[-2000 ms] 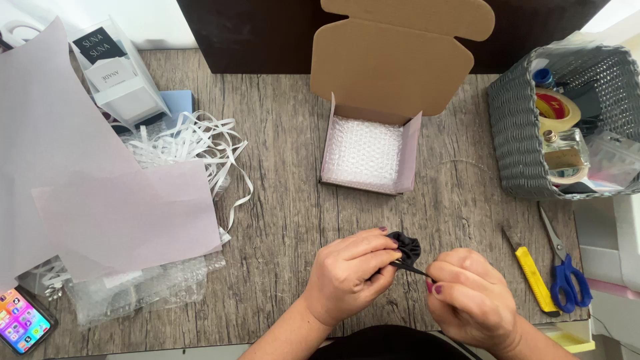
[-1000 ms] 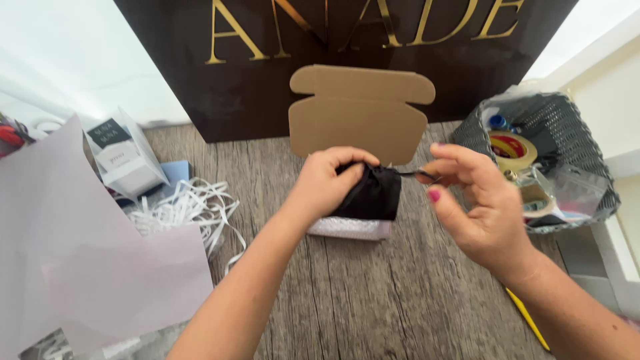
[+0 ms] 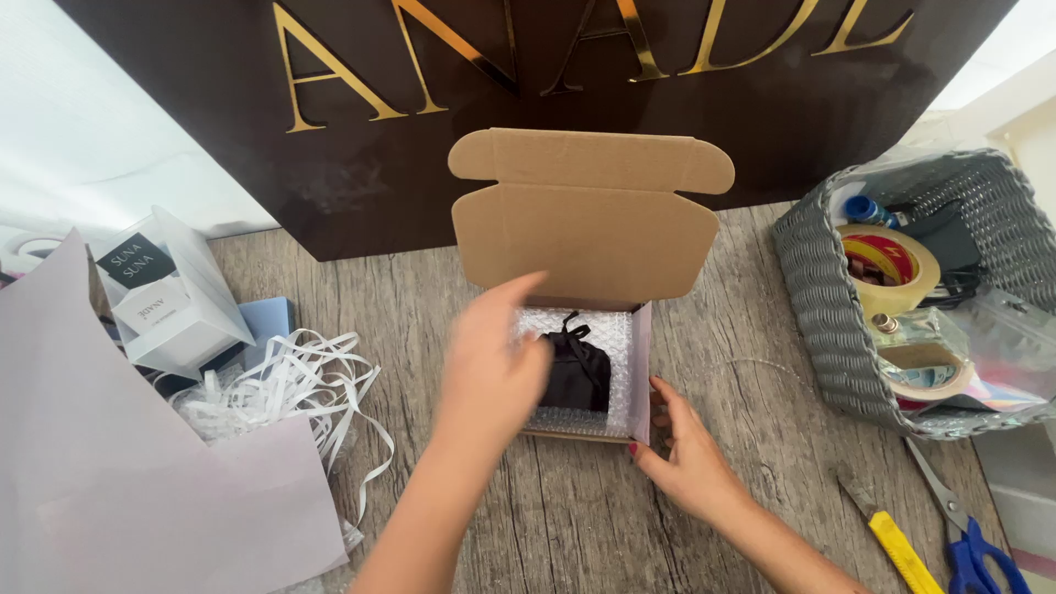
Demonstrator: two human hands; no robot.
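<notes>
An open cardboard mailer box [image 3: 586, 239] stands on the wood-grain table, its lid upright at the back. Bubble wrap [image 3: 620, 351] lines it, and a black drawstring pouch [image 3: 582, 379] with its cord tied in a bow lies on the wrap. Blurred by motion, my left hand [image 3: 495, 363] is over the box's left side and covers part of the pouch; nothing shows in its fingers. At the box's right front corner, my right hand [image 3: 685, 454] rests its fingers against the outer wall, thumb at the corner.
Right: a grey woven basket [image 3: 800, 305] with tape rolls [image 3: 916, 256], a yellow utility knife [image 3: 899, 549] and blue-handled scissors [image 3: 973, 553]. Left: white ribbon strips [image 3: 330, 388], mauve paper sheets [image 3: 165, 487] and a clear card holder [image 3: 198, 305]. Behind stands a dark board with gold letters [image 3: 330, 74].
The black pouch, between both hands above the box a second ago, now lies inside on the bubble wrap. My right hand has moved down to the box's side. The view has tilted up since the first frame.
</notes>
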